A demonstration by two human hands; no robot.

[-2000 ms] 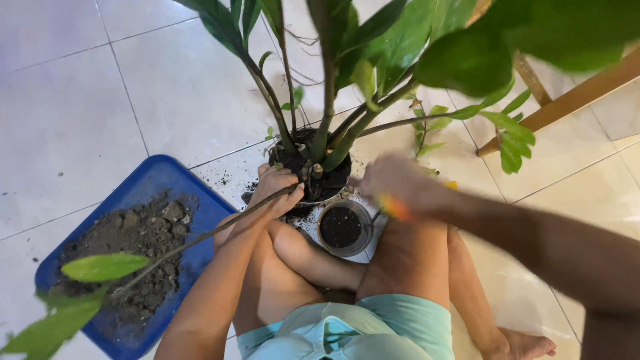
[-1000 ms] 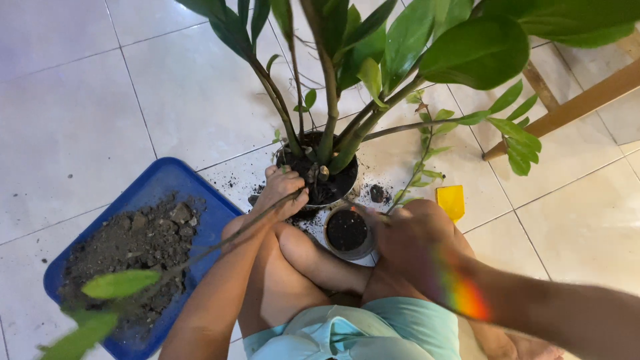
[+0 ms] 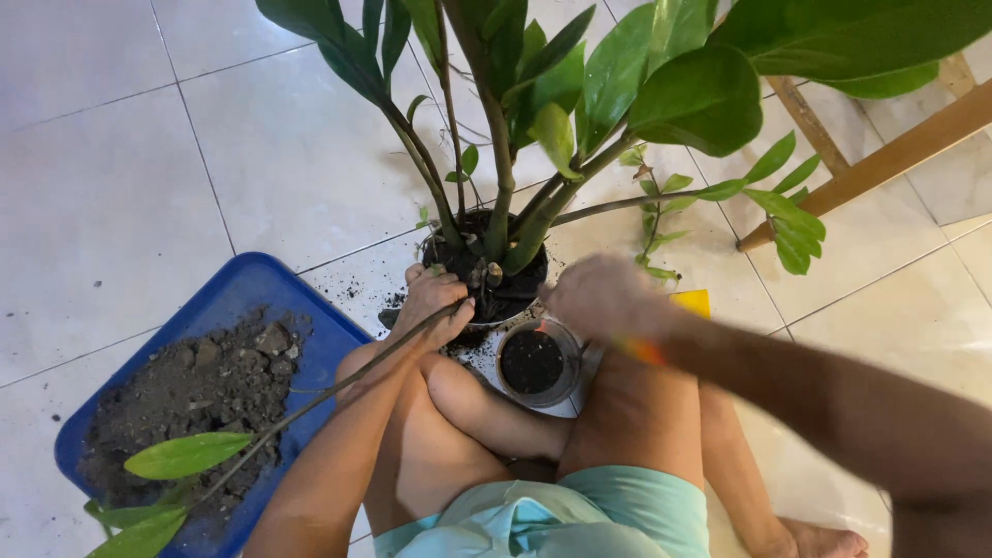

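A tall leafy plant with thick green stems (image 3: 500,186) stands in a round pot of dark soil (image 3: 508,310). At the pot's near left rim, my left hand (image 3: 438,304) is closed on a long thin stem (image 3: 364,370) that slants down left to green leaves. My right hand (image 3: 608,298), blurred, is at the pot's right side with its fingers curled; whether it holds anything is unclear. Just below the two hands, a clear round container with dark soil (image 3: 533,362) stands in front of the pot.
A blue tray (image 3: 256,271) heaped with grey soil and clods (image 3: 201,387) lies at left. Loose soil is scattered on the tiles around the pot. A yellow square piece (image 3: 692,302), a leafy sprig (image 3: 657,217) and a wooden furniture leg (image 3: 876,163) are at right.
My left hand stays at the pot's rim with the stem. My right hand, lower and over the small container a second ago, has moved up beside the pot.
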